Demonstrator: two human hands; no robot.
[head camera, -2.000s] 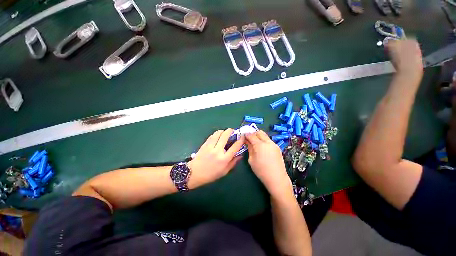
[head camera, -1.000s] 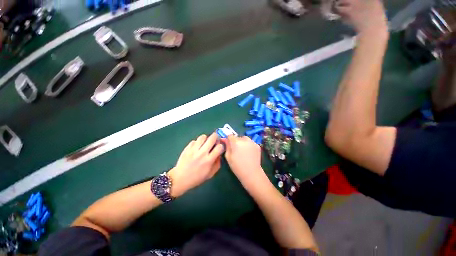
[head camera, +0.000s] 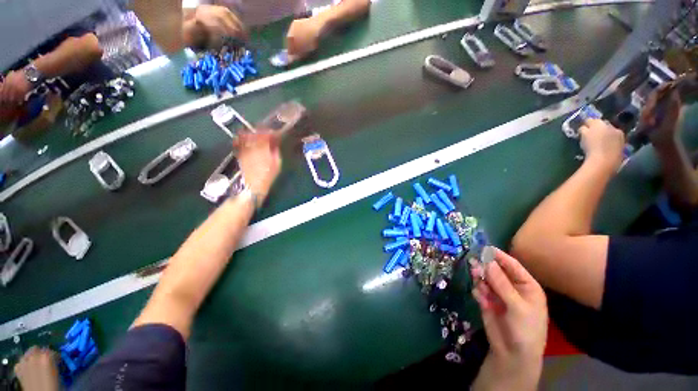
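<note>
My left hand (head camera: 260, 162) is blurred and reaches over the belt among pale housings. A blurred housing (head camera: 283, 118) is at its fingers; whether they grip it is unclear. Another housing (head camera: 222, 182) lies beside the hand, partly covered. A filled housing with a blue band (head camera: 320, 162) lies just right of my left hand. My right hand (head camera: 511, 296) is raised at the right edge of the pile of blue battery cells (head camera: 431, 223). Its fingertips pinch a blurred bluish cell with a silvery part (head camera: 482, 250). Circuit boards (head camera: 430, 263) lie below the cells.
A pale rail (head camera: 367, 177) edges the dark green belt, which carries more housings (head camera: 168, 160). A neighbour's arm (head camera: 570, 202) is close at right. Another person's hand (head camera: 37, 370) is by the left cell pile (head camera: 78, 347). People's hands (head camera: 304, 34) work across the belt.
My hands have parted: the left has gone up and left over the belt, the right down and right beside the pile. A filled housing now lies on the belt. The view has shifted.
</note>
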